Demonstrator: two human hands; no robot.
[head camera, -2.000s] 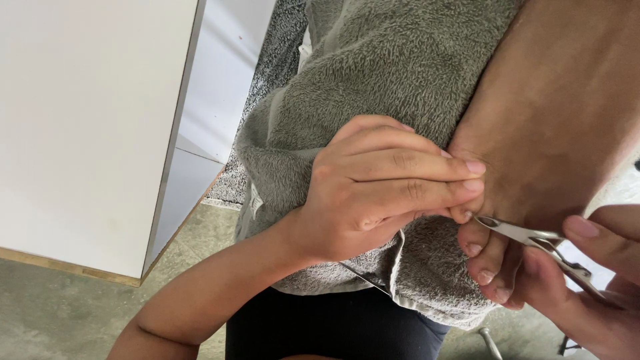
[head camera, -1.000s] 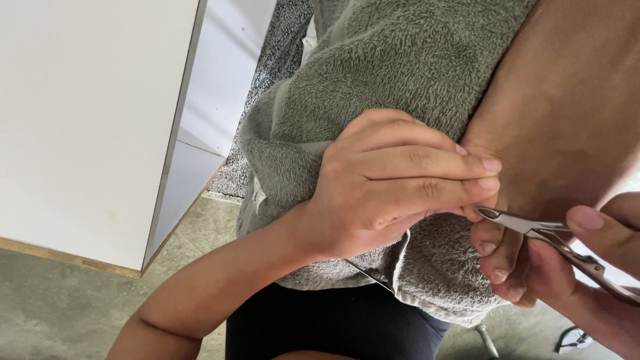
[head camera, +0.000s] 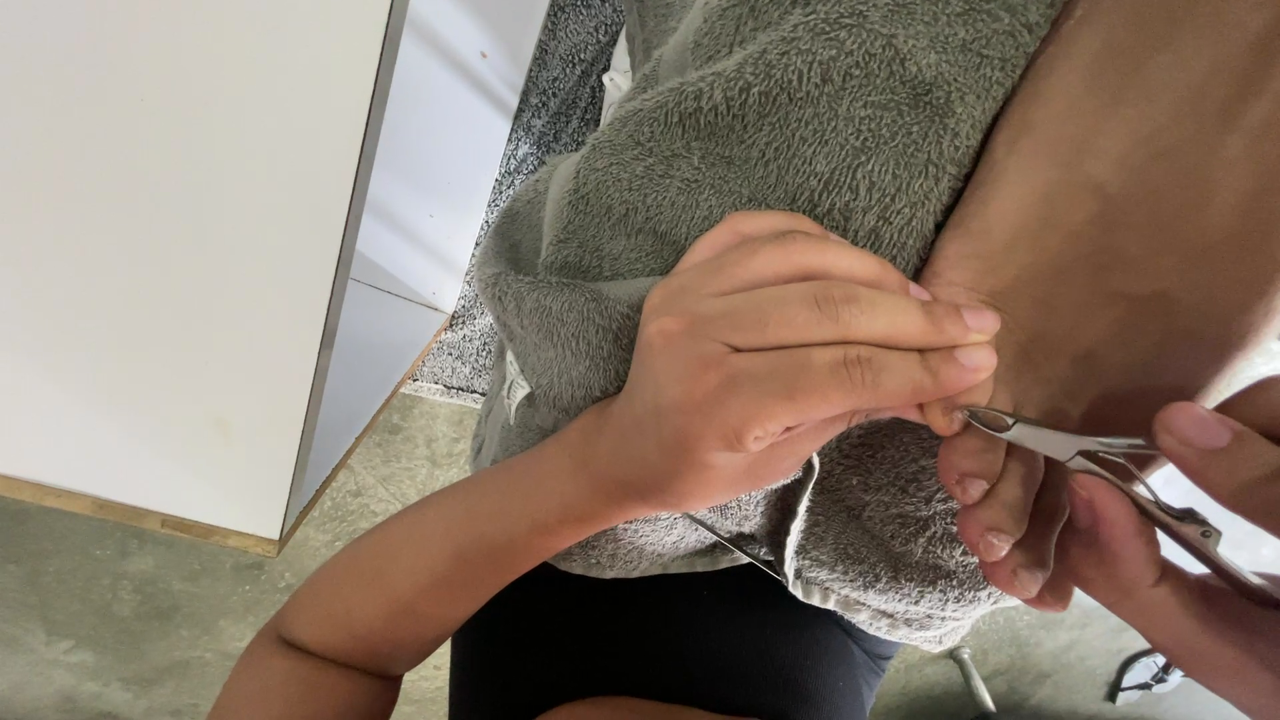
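Note:
A person's bare foot (head camera: 1120, 240) extends from the upper right onto a grey-green terry towel (head camera: 800, 130). My left hand (head camera: 800, 360) lies over the towel's edge, its fingers closed on the smallest toe (head camera: 945, 415). My right hand (head camera: 1170, 500), partly cut off by the right edge, holds metal cuticle nippers (head camera: 1090, 450) by their sprung handles. The nippers' tip touches or nearly touches the nail of the smallest toe. Below it are the other toes (head camera: 1000, 510), with my right fingers against or close to them. My left hand hides part of the smallest toe.
A white panel or cabinet (head camera: 180, 250) with a wooden edge stands at the left. Behind the towel is a speckled grey textile (head camera: 560, 100). A thin metal tool (head camera: 735, 545) lies by the towel's lower fold. A metal leg (head camera: 970, 680) shows at the lower right above the concrete floor (head camera: 100, 610).
Both hands and the foot have shifted slightly to the right in view. The nippers' tip stays at the smallest toe, and my left hand keeps its hold.

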